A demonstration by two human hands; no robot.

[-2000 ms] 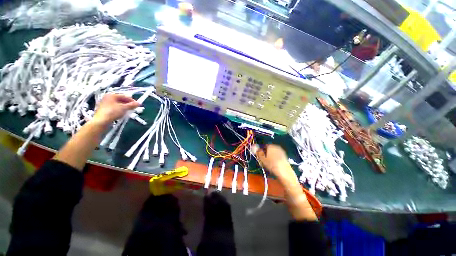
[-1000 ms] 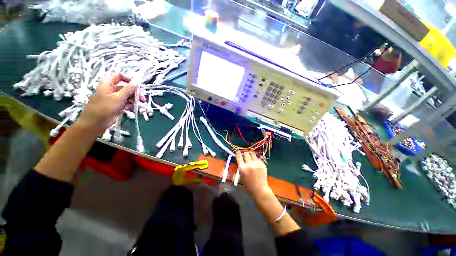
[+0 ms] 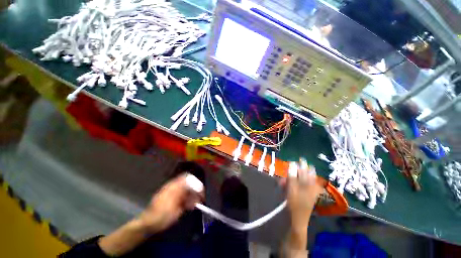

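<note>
A white cable (image 3: 242,225) hangs in a shallow curve between my hands, in front of the bench edge. My left hand (image 3: 177,197) is shut on its left end. My right hand (image 3: 302,187) is blurred and holds its right end near the right part of the orange strip (image 3: 227,145). The fingers hide both plugs. Several white test leads (image 3: 262,160) stand in a row on the strip. Another white cable lies from the strip back toward the tester (image 3: 313,75), whose screen is lit.
A large white cable pile (image 3: 121,40) lies left of the tester, a smaller one (image 3: 354,151) right. A yellow clamp (image 3: 204,142) and orange clamp (image 3: 336,199) sit at the strip's ends. Thin coloured wires (image 3: 275,133) lie behind it. Brown leads (image 3: 397,138) lie far right.
My left hand has left the large pile and come down in front of the bench edge. My right hand has moved right along the strip. The cable now spans both hands. The view has shifted.
</note>
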